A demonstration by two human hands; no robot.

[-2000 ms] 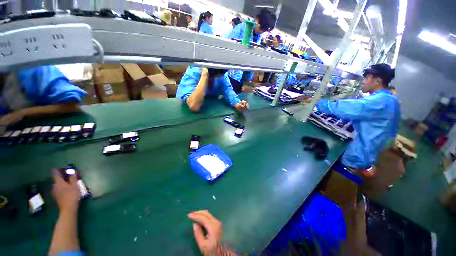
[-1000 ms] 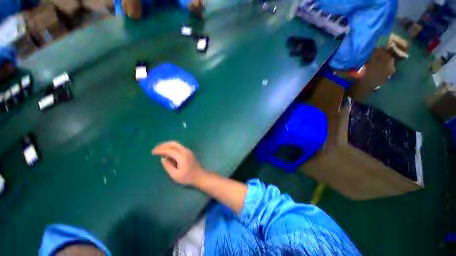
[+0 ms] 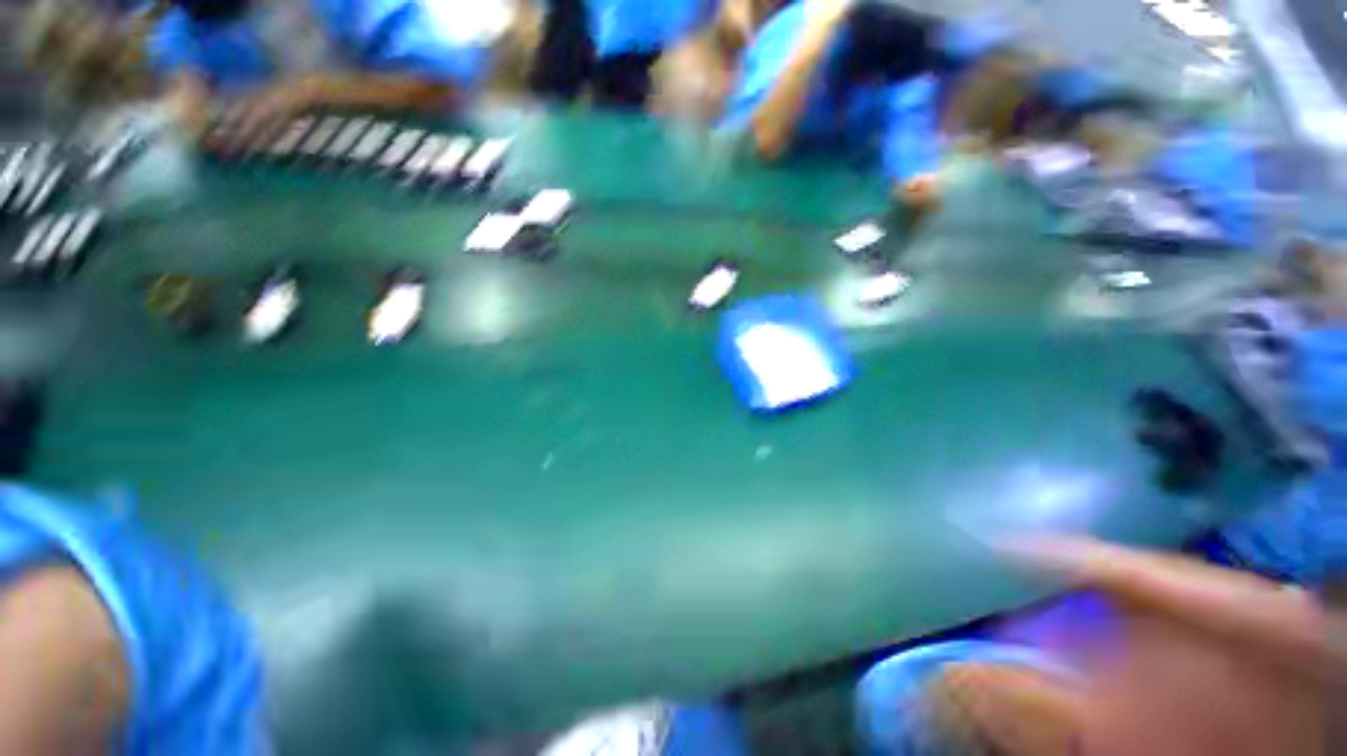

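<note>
The view is blurred. A blue bin (image 3: 740, 369) with a white heap in it stands on the green bench. Single phones, white patches up, lie left of it, such as one phone (image 3: 396, 307) and another (image 3: 272, 309). A small phone (image 3: 714, 285) lies just beyond the bin's left side. My right hand (image 3: 1167, 628) is large, raised and smeared at the lower right, one finger extended; whether it holds anything cannot be told. Only my left sleeve and a piece of arm show at the lower left; my left hand is out of the picture.
A row of phones (image 3: 369, 143) lies at the back left before a person's arms. Two phones touch at back centre; two more lie beyond the bin. A dark object (image 3: 1177, 437) lies at right. Small pale bits lie in front of the bin. People in blue sit opposite.
The view has swung left and up, so the bin and phones appear further right. My right hand has risen close to the camera at the lower right. My left hand remains out of view.
</note>
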